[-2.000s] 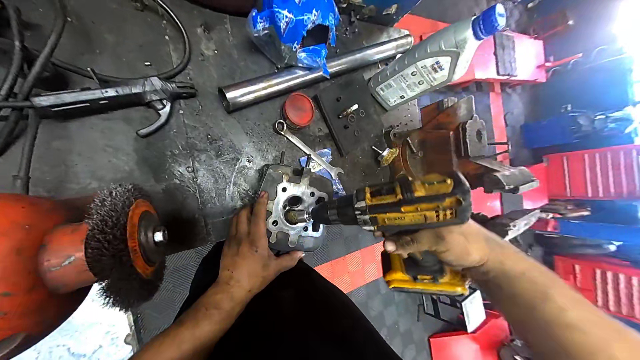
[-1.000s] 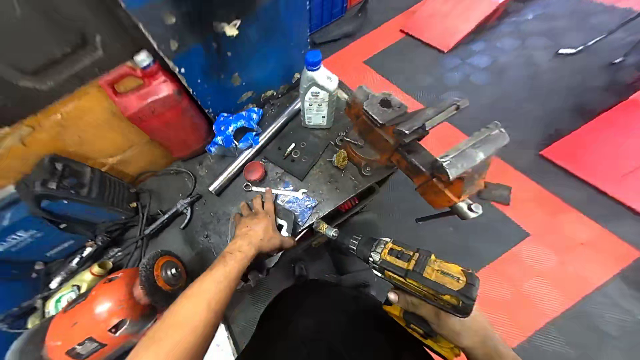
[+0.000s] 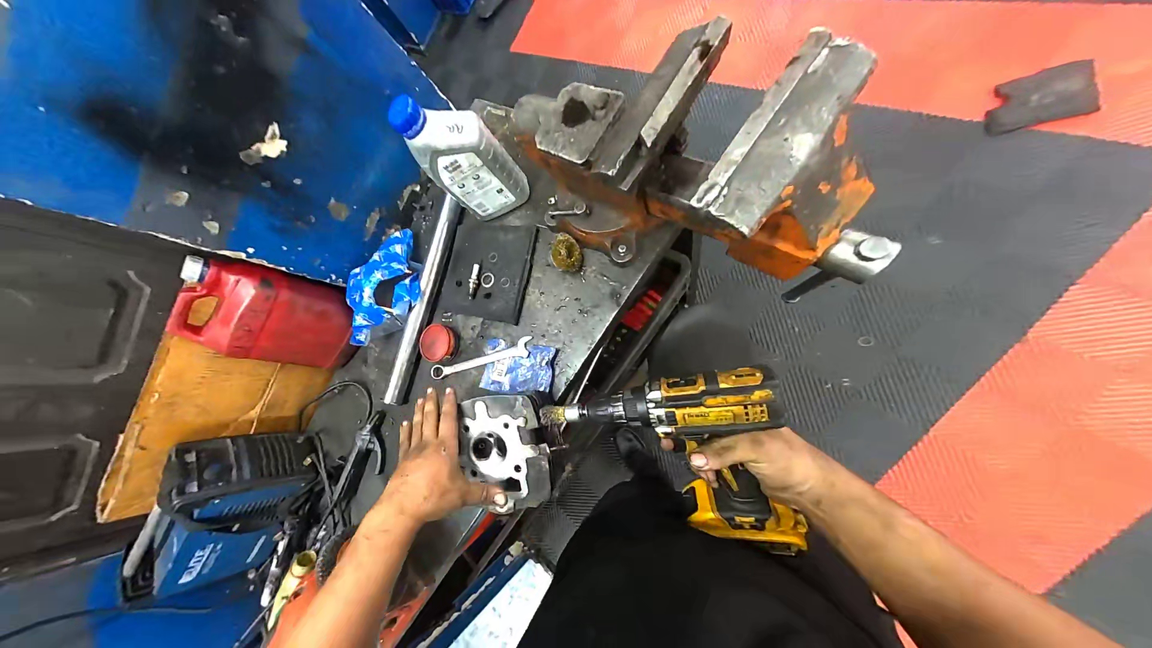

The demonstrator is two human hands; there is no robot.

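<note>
An engine cylinder head [image 3: 517, 452] lies on the metal bench top, its machined face up. My left hand [image 3: 436, 472] presses against its left side, fingers spread and thumb at its lower edge. In my right hand [image 3: 760, 459] is a yellow and black DeWalt cordless drill [image 3: 711, 402], gripped by the handle. A small brass wire brush [image 3: 553, 415] in the drill's chuck is at the upper right edge of the cylinder head; whether they touch I cannot tell. Above lie a combination wrench [image 3: 481, 360] and a blue plastic packet [image 3: 531, 371].
An orange bench vise [image 3: 666, 193] stands at the bench's far corner beside an oil bottle [image 3: 468, 162]. A metal tube [image 3: 423, 301], a red cap [image 3: 437, 343] and a black mat [image 3: 504, 288] with a spark plug [image 3: 473, 281] lie nearby. A red jerrycan [image 3: 270, 310] and a welding machine [image 3: 238, 477] are left.
Two seconds ago the drill's tip was over the cylinder head's central opening; now it is at the edge. The left hand has shifted off the head's top to its side. The view has turned greatly.
</note>
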